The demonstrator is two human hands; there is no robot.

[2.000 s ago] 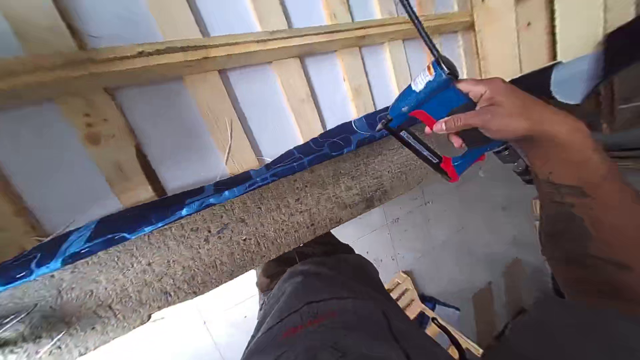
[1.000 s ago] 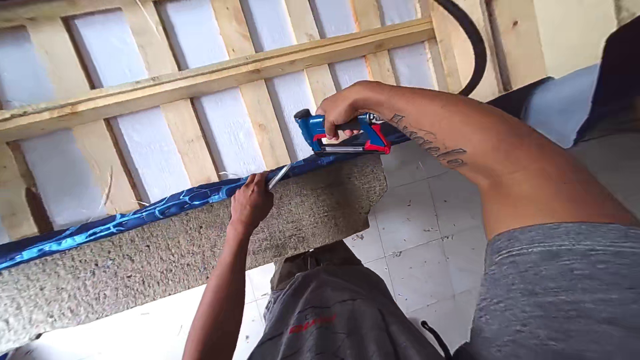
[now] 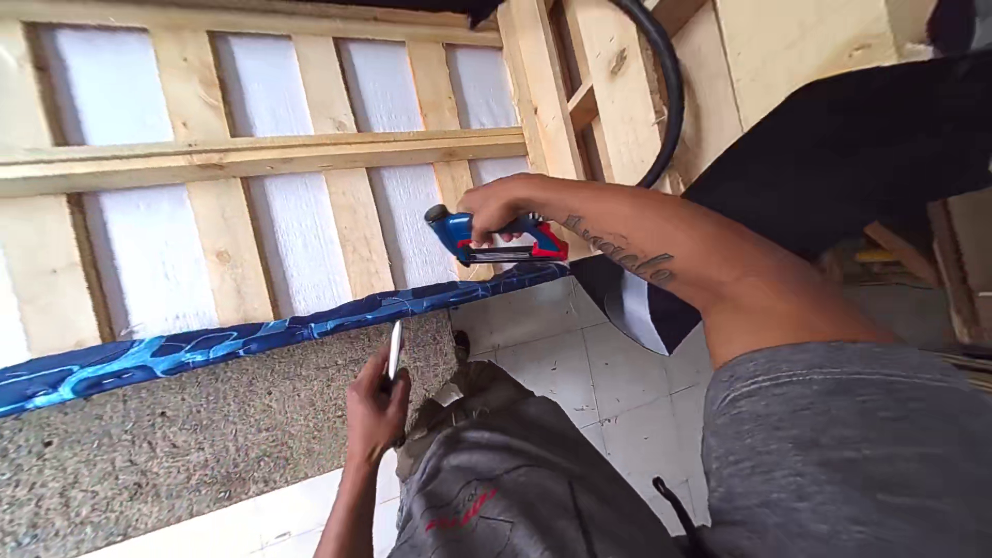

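Observation:
My right hand [image 3: 500, 208] grips a blue and red pneumatic staple gun [image 3: 504, 239], held over the blue patterned fabric [image 3: 302, 325] near its right end. That fabric covers the lower edge of a slatted wooden frame [image 3: 294, 155]. Below it, my left hand [image 3: 378, 407] holds a slim metallic tool [image 3: 396, 349], its tip close to the fabric edge; what kind of tool cannot be told. Speckled foam padding [image 3: 232, 434] lies under the fabric edge, behind my left hand. White sheeting shows between the slats.
A black hose [image 3: 671, 93] curves past the frame's right side. Black fabric [image 3: 852, 147] hangs at the right, beyond my forearm. Wood offcuts [image 3: 903, 252] lie at the far right. White floor tiles [image 3: 628, 387] show below, and a black cord end [image 3: 668, 492] rises near my clothing.
The staple gun was raised and tilted two seconds ago, then came down to the fabric edge. My left hand, out of view at first, was at the fabric one second ago and now sits lower.

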